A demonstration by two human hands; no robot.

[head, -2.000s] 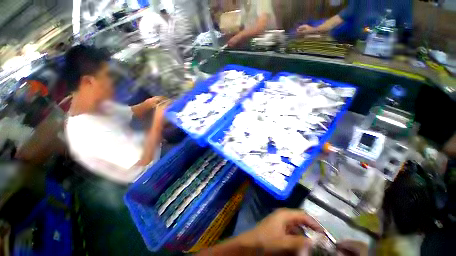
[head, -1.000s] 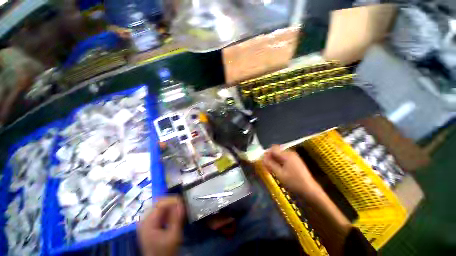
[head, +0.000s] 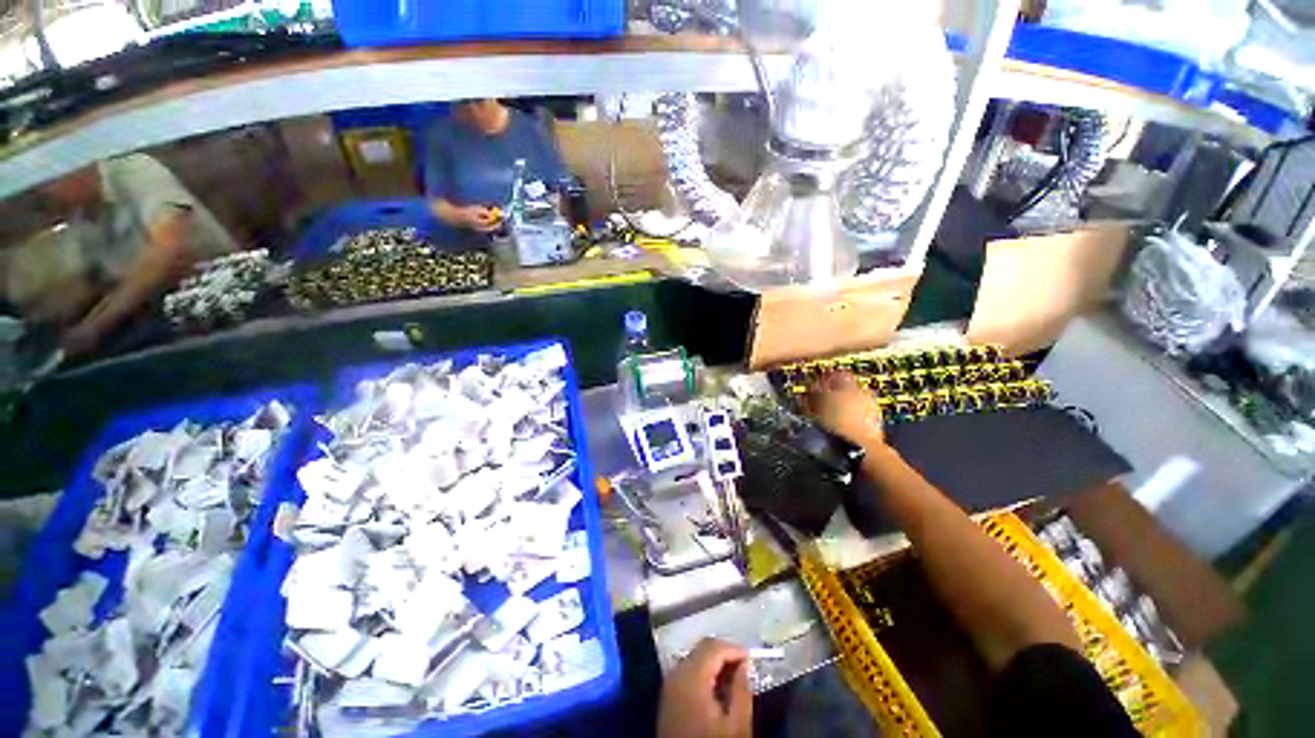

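Observation:
My right hand [head: 844, 408] reaches over the yellow crate to the left end of the rows of circuit boards [head: 945, 382]. Its fingertips are among the boards, and I cannot tell if they grip one. My left hand [head: 707, 692] is at the bottom, fingers curled, at the front edge of the metal tray [head: 692, 627]. A thin pale piece lies or sticks out beside its fingers; its hold is unclear. White housings [head: 433, 490] are heaped in a blue tray [head: 603, 620] on the left.
The soldering machine [head: 663, 440] and a black round object [head: 793, 483] stand between tray and boards. A second blue tray [head: 267, 577] is far left. The yellow crate [head: 851, 656] is under my right forearm, beside a black mat [head: 995, 459]. People sit across the bench.
The view has swung right from the left-hand trays and seated worker, then lifted. My right hand has moved from the crate's near corner forward to the board rows. My left hand is now by the metal tray.

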